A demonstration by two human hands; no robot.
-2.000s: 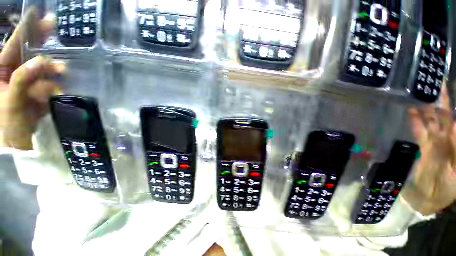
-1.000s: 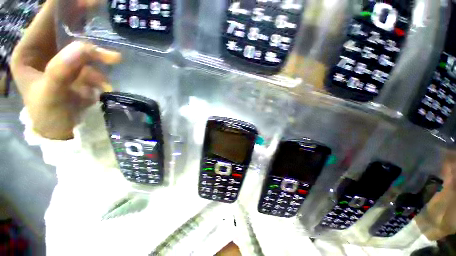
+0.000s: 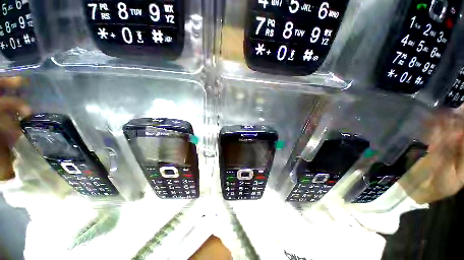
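Observation:
A clear blister tray (image 3: pixel 213 91) fills the view, held up close in front of me. Black keypad phones lie in its two rows of pockets. The lower row shows whole phones, such as the middle one (image 3: pixel 247 162), with small teal tabs beside some screens. The upper row is cut off by the top edge; a large phone (image 3: pixel 290 33) shows only its keys. My left hand (image 3: pixel 11 122) is blurred and cut off at the left edge, at the tray's side. My right hand (image 3: pixel 438 157) grips the tray's right end, partly seen through the plastic.
White clothing (image 3: pixel 168 228) with two striped bands shows below and behind the tray. A small patch of skin shows at the bottom middle. A dark area lies at the lower right corner.
The tray has levelled and come closer at its upper row, so those phones look larger. My left hand has shifted towards the left edge of the view.

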